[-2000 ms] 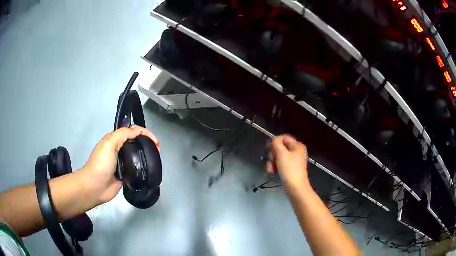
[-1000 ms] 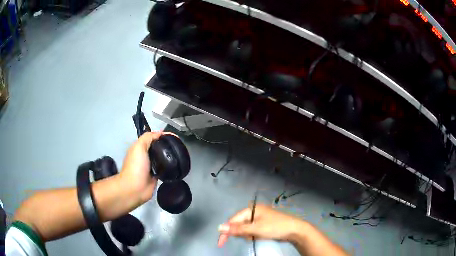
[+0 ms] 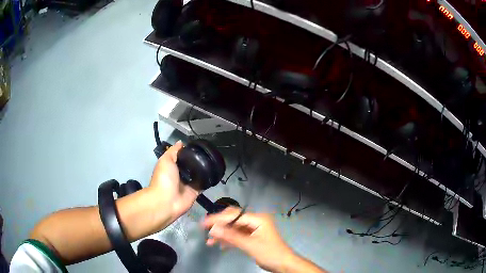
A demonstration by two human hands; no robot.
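A black headset (image 3: 201, 164) is in my left hand (image 3: 171, 189), which grips it beside the upper ear cup. Its straight mic boom points up at the left, and its second ear cup (image 3: 228, 202) shows lower right. Another headset (image 3: 110, 216) hangs around my left forearm like a bangle, one cup below the arm. My right hand (image 3: 242, 229) is just below the second cup, with a thin black cable (image 3: 244, 207) across its fingers. The cable's tip is hidden, and contact between hand and cup cannot be told.
A tiered rack (image 3: 320, 112) with pale-edged shelves and dark headsets fills the upper right. Cables (image 3: 373, 234) dangle below it. Red digits (image 3: 463, 31) glow at the top right. A white base piece (image 3: 197, 123) juts from the rack's lower left. Blue items stand at the far left.
My right hand has moved from the rack's lower shelf edge down and left to the held headset. My left hand and both headsets have shifted right in the view, and the held headset has turned.
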